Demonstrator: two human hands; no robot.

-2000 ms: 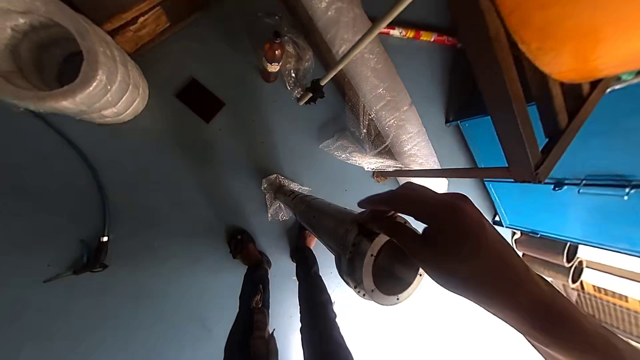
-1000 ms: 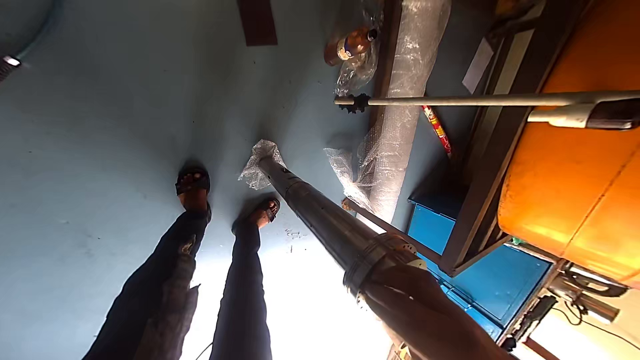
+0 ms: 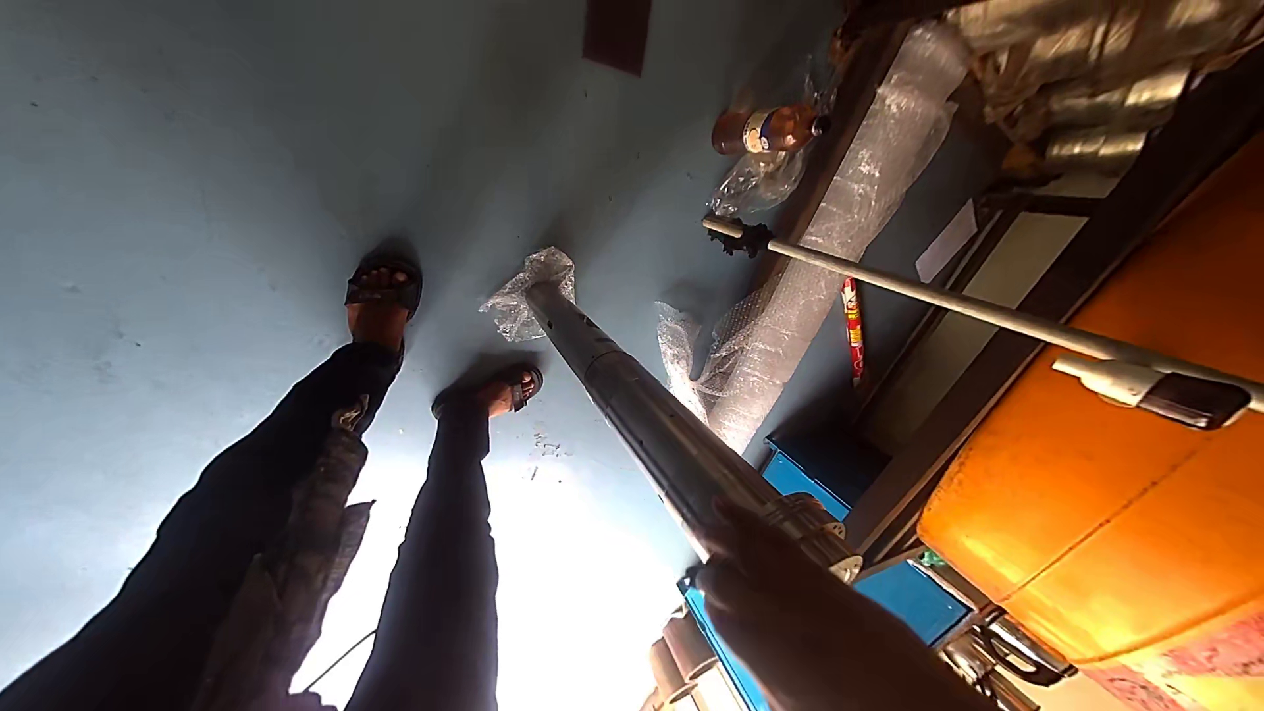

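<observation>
A long metal tube [image 3: 642, 415] with a flanged upper end [image 3: 820, 533] leans at a slant, its narrow lower end on a crumpled piece of bubble wrap [image 3: 533, 291] on the floor. My right hand [image 3: 770, 592] is closed around the tube just below the flange, seen from above and rather dark. My left hand is out of the picture. Below the camera my two legs and sandalled feet stand to the left of the tube.
Right of the tube lie a bubble-wrapped roll [image 3: 839, 227], a brown bottle [image 3: 770, 129] and a red and yellow packet [image 3: 852, 331]. A pale rod [image 3: 938, 294] crosses before an orange container [image 3: 1116, 474] on a dark frame. Blue cabinets [image 3: 913, 597] stand below.
My right hand, resting on the flanged rim two seconds ago, is now lower, around the tube's side. The view has swung considerably.
</observation>
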